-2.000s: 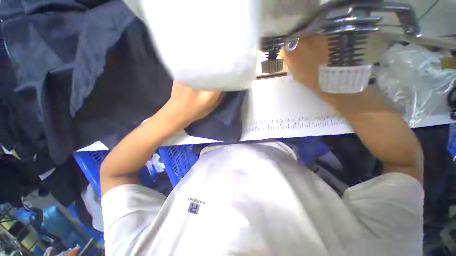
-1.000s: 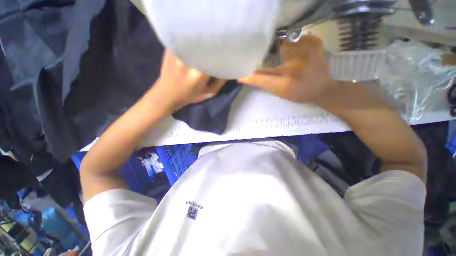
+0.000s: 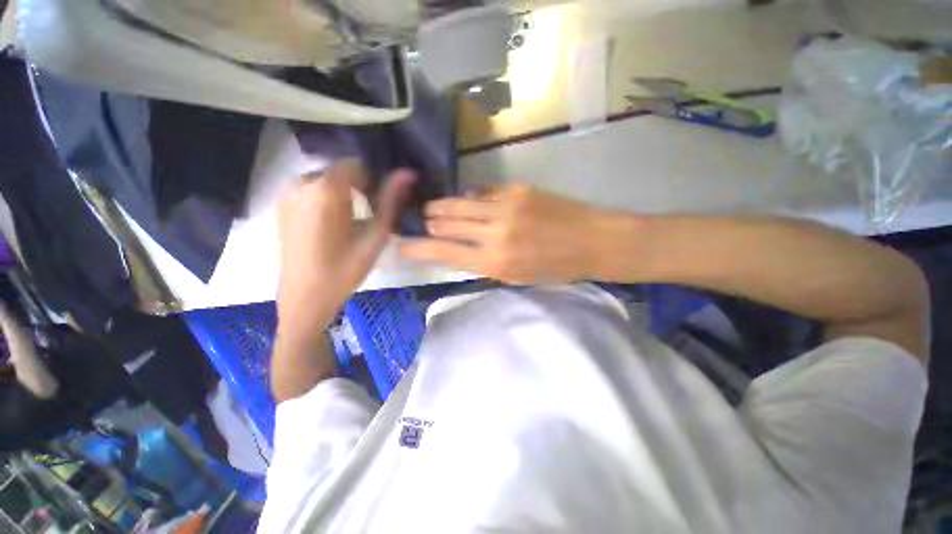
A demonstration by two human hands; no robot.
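Note:
A dark garment piece (image 3: pixel 423 146) lies on the white table, running from under the machine head down to my hands. My right hand (image 3: pixel 522 235) is at its near right edge, with dark cloth between the fingers and thumb. My left hand (image 3: pixel 329 224) is blurred, at the left of the cloth's near end. Its thumb and fingers look apart, and its grip cannot be told. The sewing machine head (image 3: pixel 209 78) fills the top left. The presser foot area (image 3: pixel 489 98) shows beside the bright lamp glow, partly hidden by the head.
Thread snips (image 3: pixel 720 115) lie right of the needle area, with a crumpled clear plastic bag (image 3: pixel 861 125) farther right. More dark cloth (image 3: pixel 193 156) lies at the left. A blue basket (image 3: pixel 388 332) is below the table edge. Another person's arm (image 3: pixel 26 355) shows at far left.
The view has shifted, revealing the snips and lit machine bed. My hands have moved nearer the table's front edge, and the cloth now extends up from them. The large cloth at left has shifted.

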